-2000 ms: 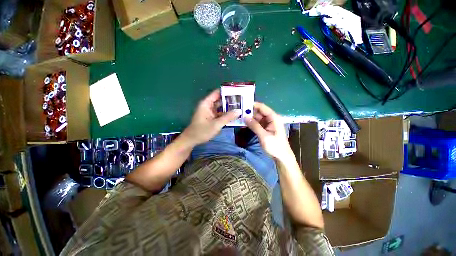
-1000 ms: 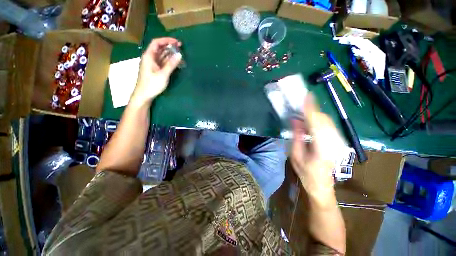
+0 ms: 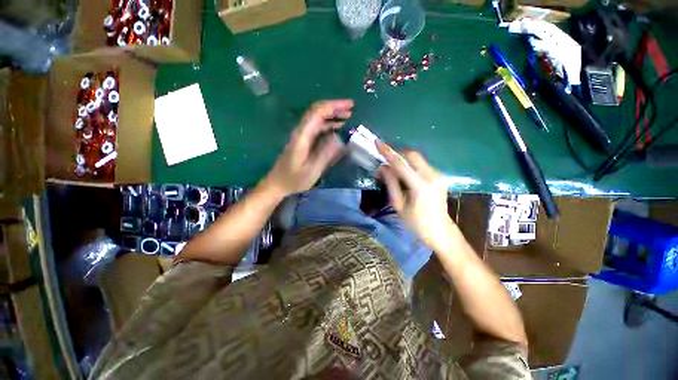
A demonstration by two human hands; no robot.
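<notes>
A white plastic unit (image 3: 366,145) is seen edge-on and tilted above the green mat, close to the bench's front edge. My right hand (image 3: 416,187) grips it from the right. My left hand (image 3: 311,145) is just left of it, fingers apart and somewhat blurred; it appears to hold nothing, and any touch on the unit's left side is unclear. A small clear bottle (image 3: 253,76) lies on its side on the mat beyond my left hand.
Copper-coloured pieces (image 3: 398,68) lie by a clear cup (image 3: 402,24). A hammer (image 3: 519,145) and pens (image 3: 518,83) lie right, near a black-handled tool (image 3: 576,111). A white panel (image 3: 186,125) lies left, beside cartons of red-and-white parts (image 3: 97,122). An open carton (image 3: 569,237) stands below right.
My left hand has left the small bottle, now lying on the mat, and moved right toward the unit. My right hand has brought the unit left and turned it edge-on.
</notes>
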